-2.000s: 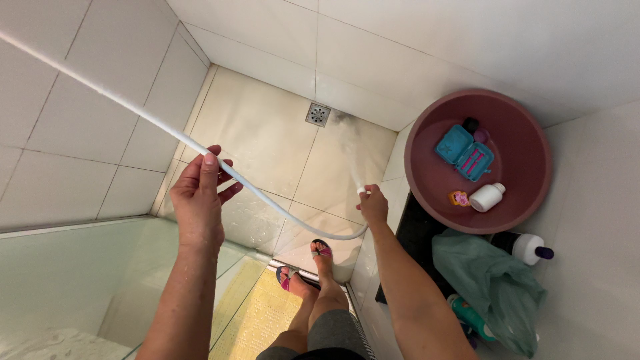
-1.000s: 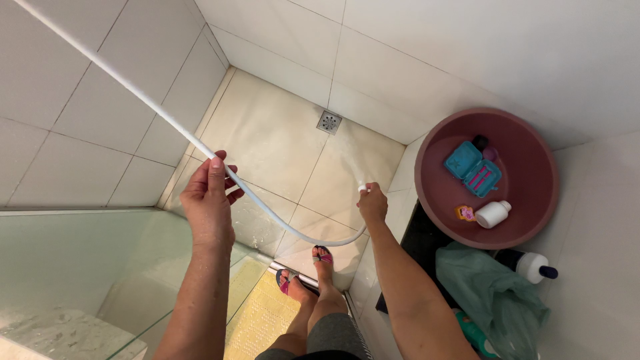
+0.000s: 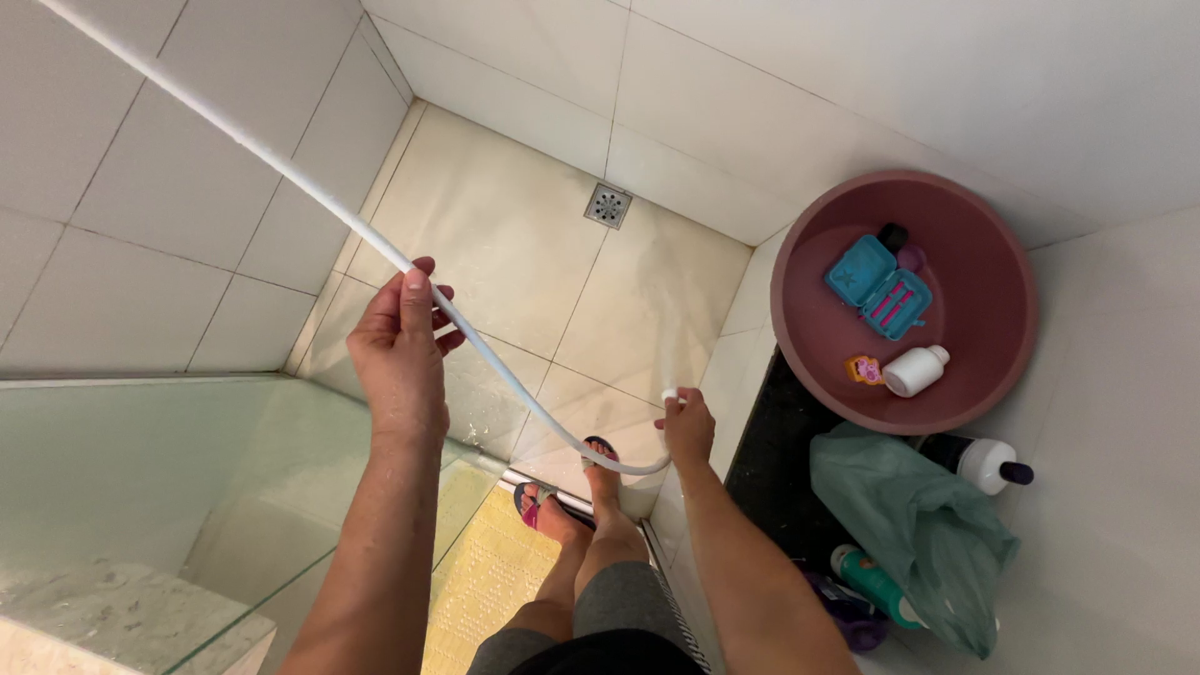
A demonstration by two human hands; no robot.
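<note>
A white flexible shower hose (image 3: 319, 192) runs down from the upper left, and my left hand (image 3: 403, 347) pinches it between thumb and fingers. Below that hand it curves across to my right hand (image 3: 689, 427), which is closed around a small white spray head (image 3: 669, 395) at its end. A faint spray of water leaves the head toward the cream tiled floor (image 3: 487, 244), on the side of the square metal floor drain (image 3: 607, 205). Most of the spray head is hidden by my fingers.
A maroon plastic tub (image 3: 1017, 309) at right holds a blue case, a white bottle and small items. Below it a green plastic bag (image 3: 909, 506) and bottles lie by a black ledge (image 3: 783, 441). A glass panel (image 3: 169, 450) stands left; a yellow mat (image 3: 487, 581) lies near my sandalled feet.
Both hands have kept their hold on the hose and spray head, with little change in their positions. The view has shifted slightly.
</note>
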